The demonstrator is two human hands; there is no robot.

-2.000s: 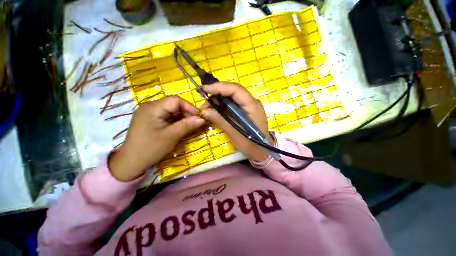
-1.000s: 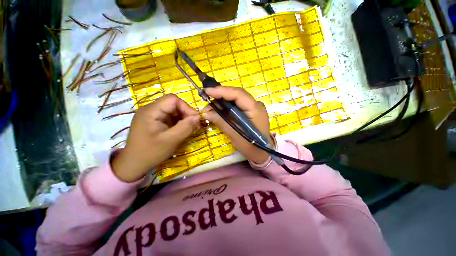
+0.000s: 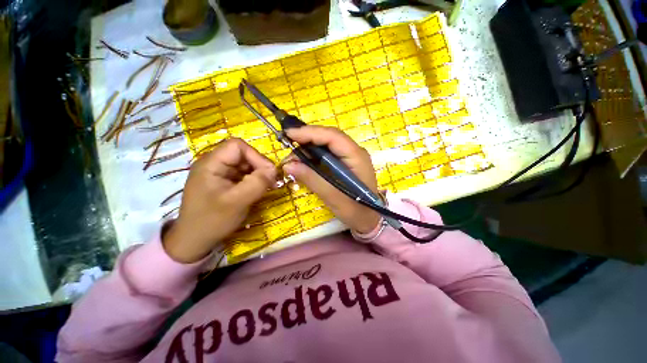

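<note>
A yellow flexible circuit panel (image 3: 340,71) with brown grid lines lies in front of me. My right hand (image 3: 337,170) holds the soldering iron (image 3: 344,172), its tip pointing up and left over the panel, with a thin metal feed tube (image 3: 261,118) beside it. My left hand (image 3: 223,191) has thumb and forefinger pinched over the panel's lower left part. A thin lead wire (image 3: 284,164) shows between the fingertips of both hands; its ends are hidden. More lead wires (image 3: 164,140) lie loose at the left and across the panel's left edge.
A round tin (image 3: 190,21) and a brown open box (image 3: 273,21) stand beyond the panel. A small dark tool (image 3: 369,12) lies beside the box. A black box (image 3: 535,60) with cables stands at the right. An orange-brown sheet (image 3: 614,106) lies beyond it. The white board (image 3: 124,205) carries the panel.
The iron's tip has shifted slightly left and down. The left fingertips have moved slightly away from the right ones, and the thin wire shows more between them. The view has shifted slightly.
</note>
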